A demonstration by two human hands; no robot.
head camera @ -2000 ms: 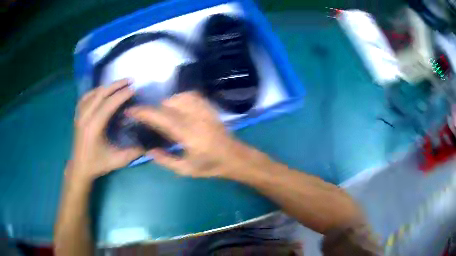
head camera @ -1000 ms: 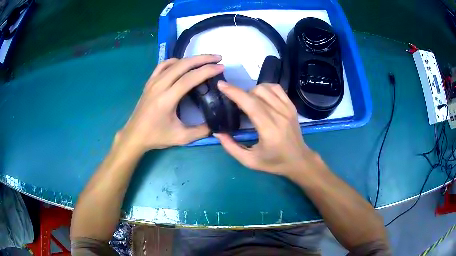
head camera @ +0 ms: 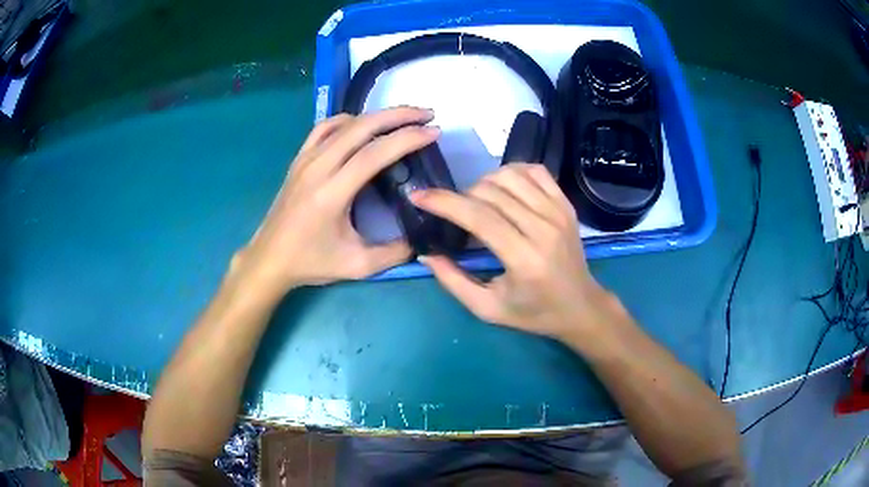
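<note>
Black headphones lie in a blue tray [head camera: 702, 162] on a white tray liner [head camera: 676, 211]; the headband [head camera: 419, 46] arches at the back with a small white mark on top. The left ear cup [head camera: 431, 204] is between both hands at the tray's front edge. My left hand [head camera: 319, 204] holds it from the left, fingers over its top. My right hand [head camera: 524, 252] has its index finger on the cup's edge and its thumb at the lower end. The other ear cup [head camera: 525, 139] rests in the tray. A glossy black part with two recesses [head camera: 613, 138] lies at the tray's right.
A thin black test cable [head camera: 742, 271] lies right of the tray on the green bench [head camera: 143, 228]. A white power strip [head camera: 827, 169] and tangled wires [head camera: 840, 302] are at the far right. Part of another blue tray [head camera: 32, 49] shows at the upper left.
The view has steadied and turned since two seconds ago. Since one second ago, my right index finger has moved lower along the cup's edge. Both hands stay on the cup.
</note>
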